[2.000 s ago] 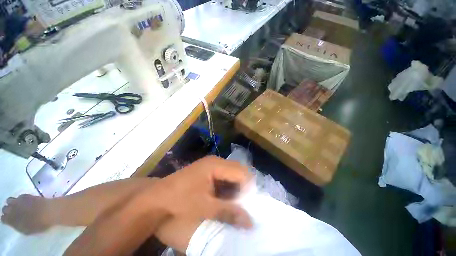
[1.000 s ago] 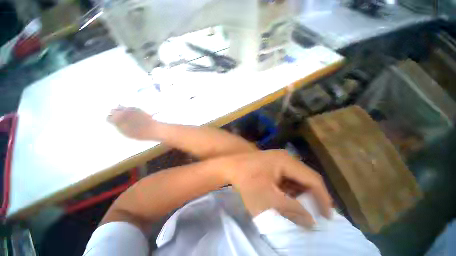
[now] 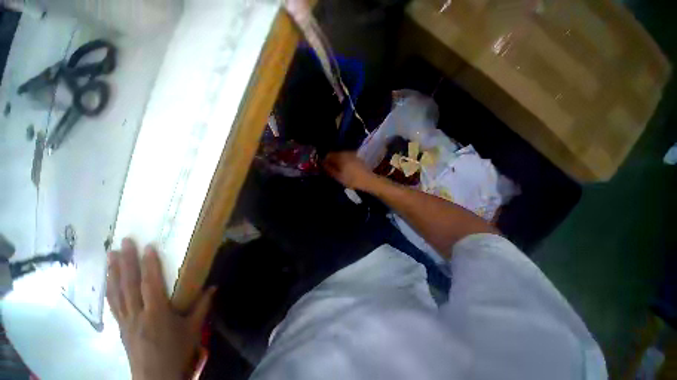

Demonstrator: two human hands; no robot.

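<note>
My left hand (image 3: pixel 152 319) lies on the front edge of the white sewing table (image 3: pixel 174 126), fingers on the top and thumb by the wooden edge, holding nothing. My right hand (image 3: pixel 345 169) reaches below the table, beside a dark reddish item (image 3: pixel 289 158); its fingers are small and blurred, so a hold cannot be told. Black-handled shears (image 3: pixel 89 78) lie on the table at upper left. Part of the metal needle plate area (image 3: pixel 85 293) shows at lower left. No garment piece is visible in either hand.
An open white scrap bag (image 3: pixel 464 178) with yellowish bits is right of my right hand. A pale tape (image 3: pixel 315 37) hangs by the table edge. A brown cardboard box (image 3: pixel 549 74) stands at upper right. A blue item is under the table.
My left hand has let go of my right sleeve and moved onto the table edge. My right hand has moved from the tabletop to below the table. The view has turned and come closer.
</note>
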